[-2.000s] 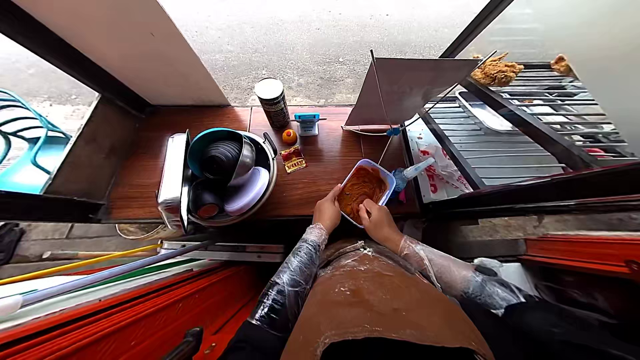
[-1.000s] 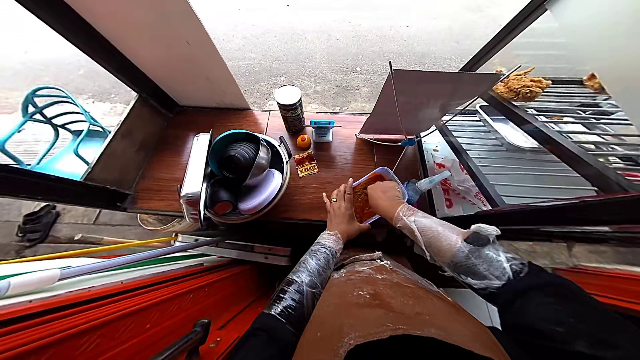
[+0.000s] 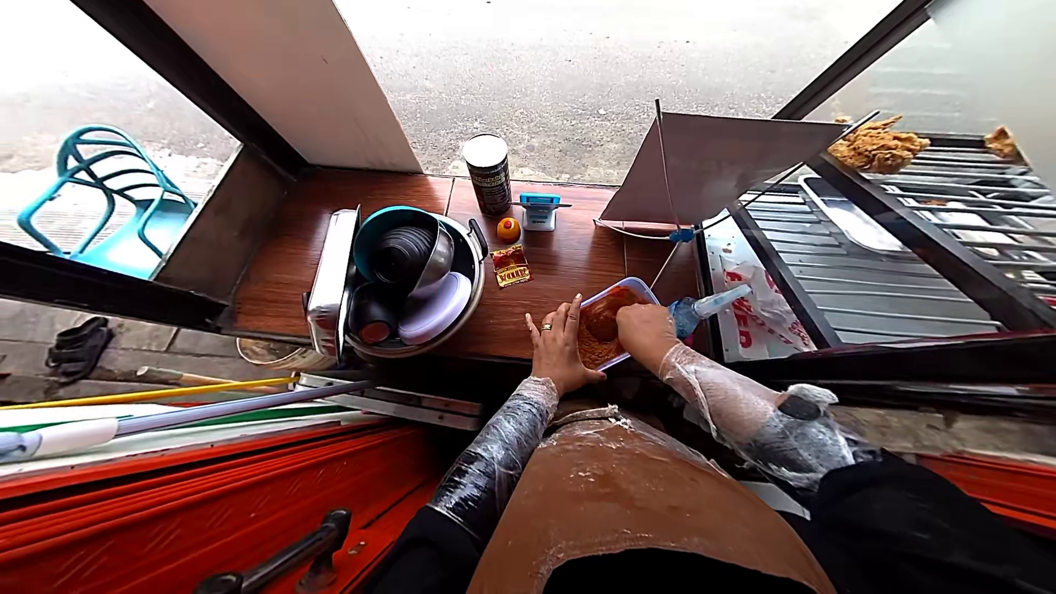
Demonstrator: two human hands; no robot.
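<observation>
A plastic tub (image 3: 611, 357) of orange-brown powder or paste stands at the front edge of the wooden counter. My left hand (image 3: 562, 345) rests against the tub's left side, fingers spread and a ring on one finger. Over the tub's right side is my right hand (image 3: 648, 330), its fingers curled at the contents; whether it grips anything is hidden. Clear film wraps both forearms. Just right of the tub lies a bottle with a pale nozzle (image 3: 720, 302). Behind it are a small printed packet (image 3: 512, 266), an orange-yellow round item (image 3: 508, 230), a blue-lidded container (image 3: 539, 216) and a tall can (image 3: 487, 177).
A metal basin (image 3: 474, 285) with bowls and a lilac lid stands on the left of the counter (image 3: 289, 247), beside a steel tray (image 3: 332, 276). A propped board (image 3: 714, 169) stands behind the tub. Fried food (image 3: 881, 147) sits on the rack at right.
Two seconds ago both hands held the tub's near sides. My left hand has since spread along its left side, and my right hand has moved over the contents. The view has shifted.
</observation>
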